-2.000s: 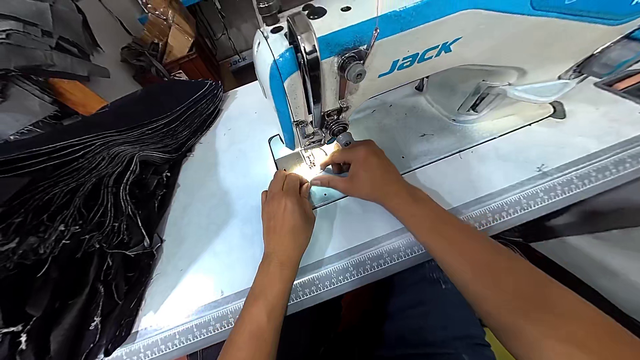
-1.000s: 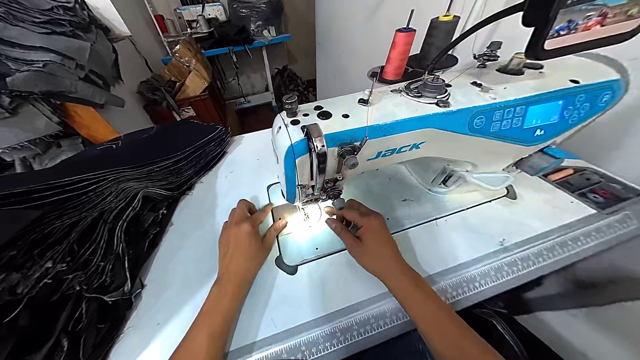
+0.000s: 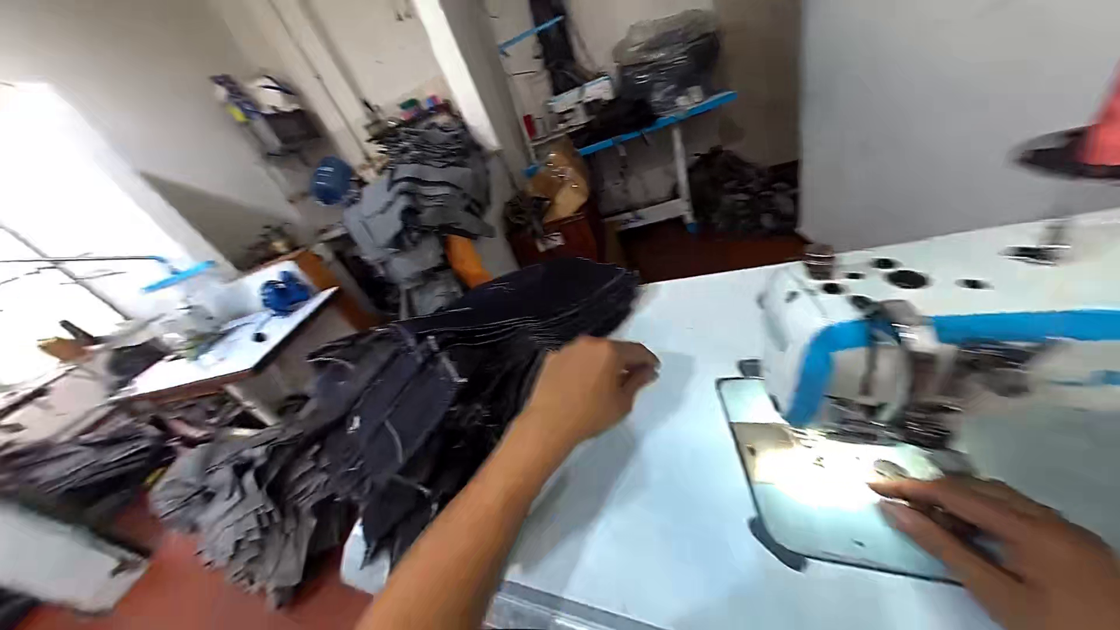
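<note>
My left hand [image 3: 595, 385] is raised over the white table, beside a stack of dark denim pieces [image 3: 525, 306], its fingers curled; whether something small is in them cannot be told. At the lower right, my right hand [image 3: 989, 525] is by the lit needle plate area [image 3: 822, 472] of a white and blue sewing machine [image 3: 814, 350], thumb and forefinger near the presser foot. Blur hides whether the right fingers hold anything. The needle itself cannot be made out.
More dark cut pieces [image 3: 385, 420] hang over the table's left edge. Grey fabric bundles [image 3: 262, 507] lie on the red floor. Behind stand a pile of grey pieces [image 3: 437, 184] and a blue-edged shelf [image 3: 647, 131]. A red thread cone [image 3: 1104, 131] is at the right edge.
My left hand has left the needle area and moved left to beside the denim stack. My right hand stays by the machine's needle area. The view has swung left.
</note>
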